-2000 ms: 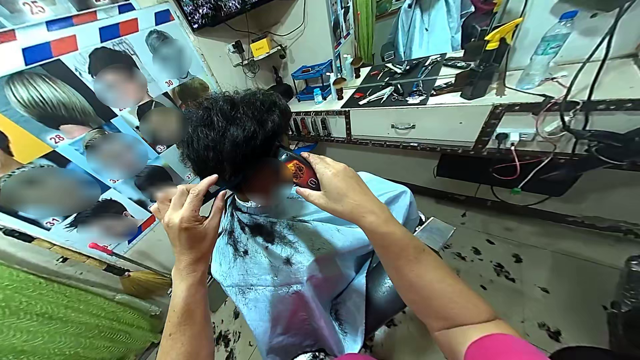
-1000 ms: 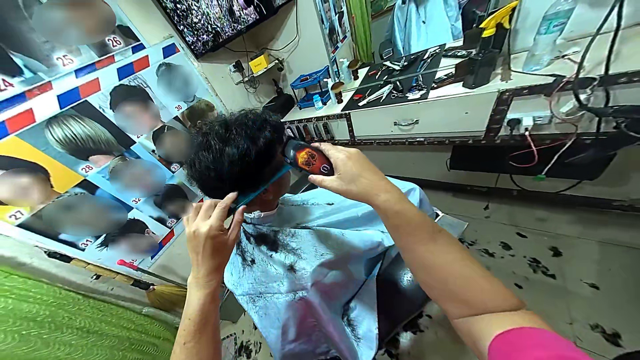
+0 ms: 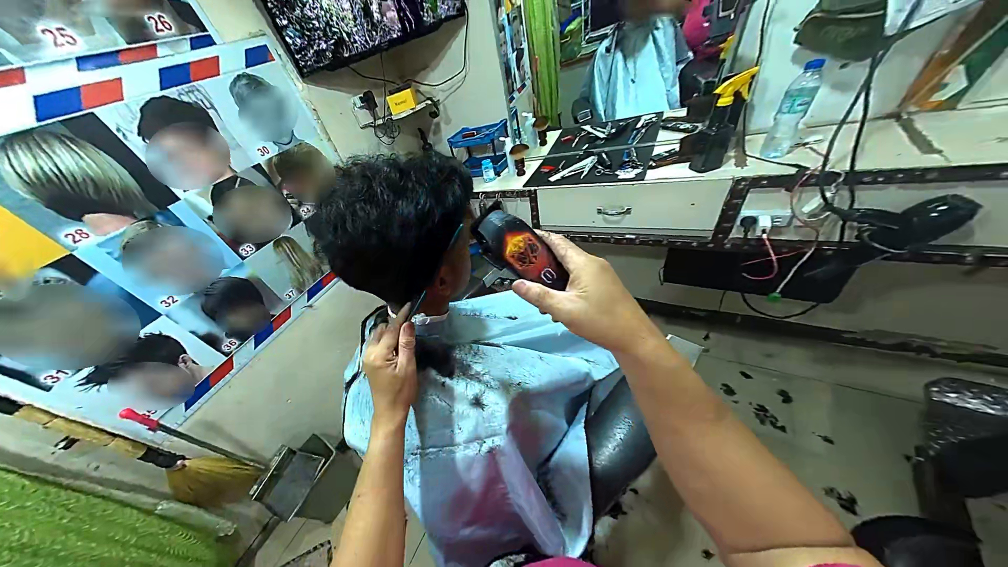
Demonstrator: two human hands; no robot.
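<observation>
A seated person's dark curly hair (image 3: 390, 220) is in the middle of the head view, above a light blue barber's cape (image 3: 504, 402) strewn with hair clippings. My right hand (image 3: 587, 291) is closed around a black hair clipper with a red and orange flame pattern (image 3: 524, 250), held at the right side of the head, near the temple. My left hand (image 3: 391, 366) pinches a thin blue comb (image 3: 419, 302), which slants up along the hair by the ear. The comb's lower end is partly hidden by my fingers. The clipper's blade is turned away and hard to see.
A counter with a drawer (image 3: 626, 211) carries a black mat with scissors and tools (image 3: 596, 150), a spray bottle (image 3: 718, 118) and a water bottle (image 3: 794, 110). Cables hang at right. A black chair armrest (image 3: 618, 441), a broom (image 3: 211, 479) and a dustpan (image 3: 295, 480) stand lower down.
The comb, flatter across the side of the head a second ago, now slants more steeply. The clipper has come away from the comb, slightly to the right of the head.
</observation>
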